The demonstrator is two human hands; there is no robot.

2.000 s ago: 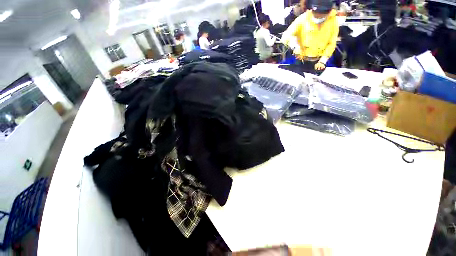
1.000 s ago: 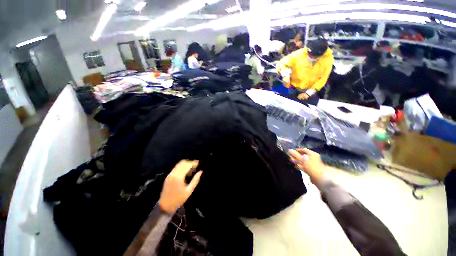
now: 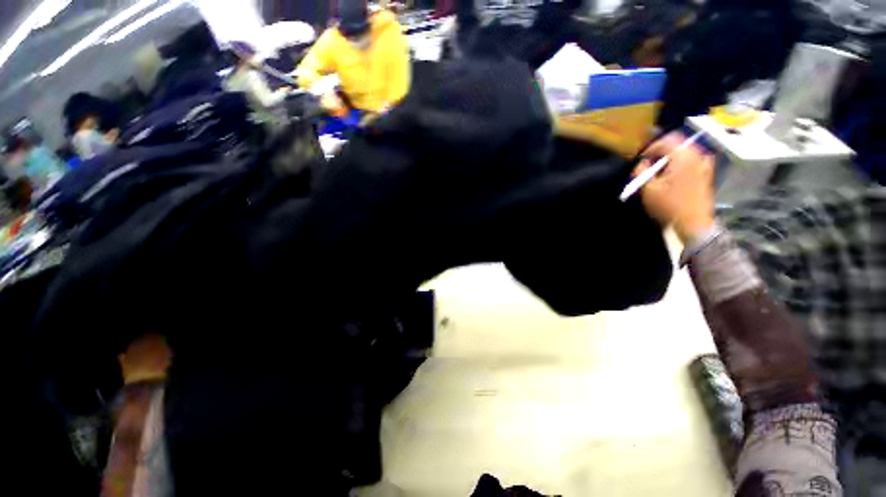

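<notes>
A black garment point(image 3: 583, 228) is stretched in the air above the white table point(image 3: 544, 388), blurred by motion. My right hand point(image 3: 680, 184) grips its right end and also has a thin white tool point(image 3: 646, 180) between the fingers. My left hand point(image 3: 146, 359) is at the lower left, against the black garment pile point(image 3: 262, 388). Its fingers are hidden by dark cloth, so its grip cannot be made out.
A person in yellow point(image 3: 364, 63) stands across the table. A carton point(image 3: 617, 126) with a blue item point(image 3: 625, 87) on top is behind the garment. A small white table point(image 3: 767, 141) is at the right, with a checked heap point(image 3: 826, 272) below it.
The view has turned right. My right hand has moved right and up, pulling the black garment out over the table. My left hand has gone lower left, partly under cloth.
</notes>
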